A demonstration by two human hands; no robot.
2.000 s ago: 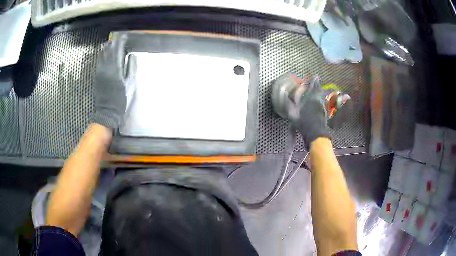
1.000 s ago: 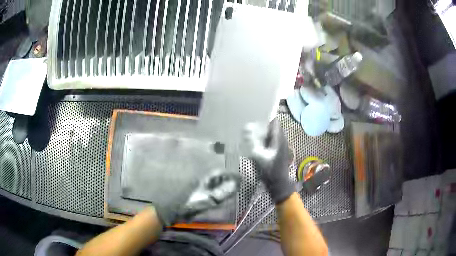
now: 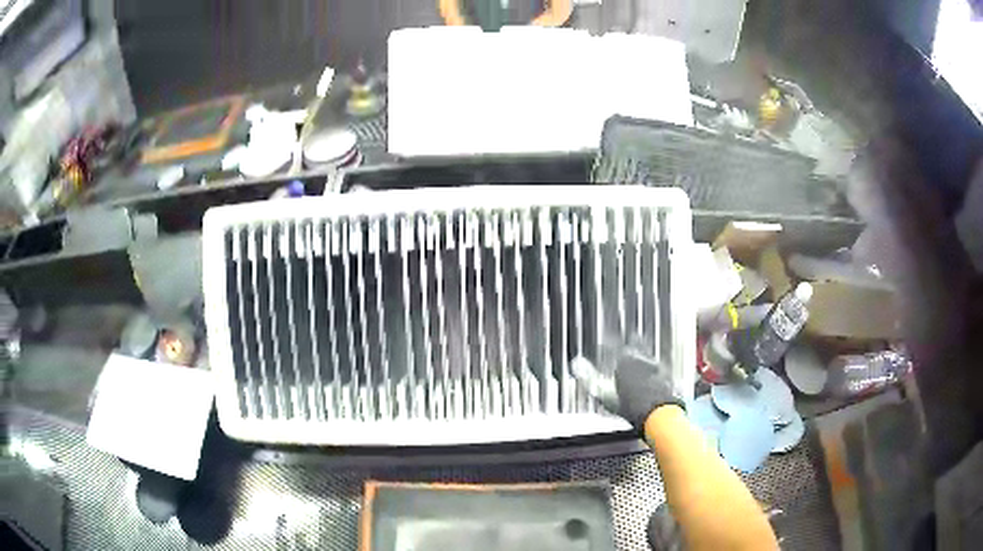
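The white slotted rack [image 3: 447, 436] lies across the bench, with thin upright shapes in its dark slots. My right hand [image 3: 636, 385], in a dark grey glove with pale fingertips, is over the rack's front right part. It is blurred, and I cannot tell whether its fingers touch or hold a panel edge. The grey fixture [image 3: 485, 522] with orange edges is cut off by the bottom of the picture. Its recess shows grey with a dark round spot and no white panel. My left hand is not in view.
A loose white panel [image 3: 151, 414] lies left of the rack. Blue-grey discs [image 3: 744, 436], a clear bottle [image 3: 785, 323] and a second bottle [image 3: 868, 371] are at the right. A dark slab [image 3: 884, 463] is far right. A large white box [image 3: 534, 92] stands behind the rack.
The view has moved up and forward to the rack. The panel held up by my right hand is no longer seen apart from the rack. My left hand has left the picture.
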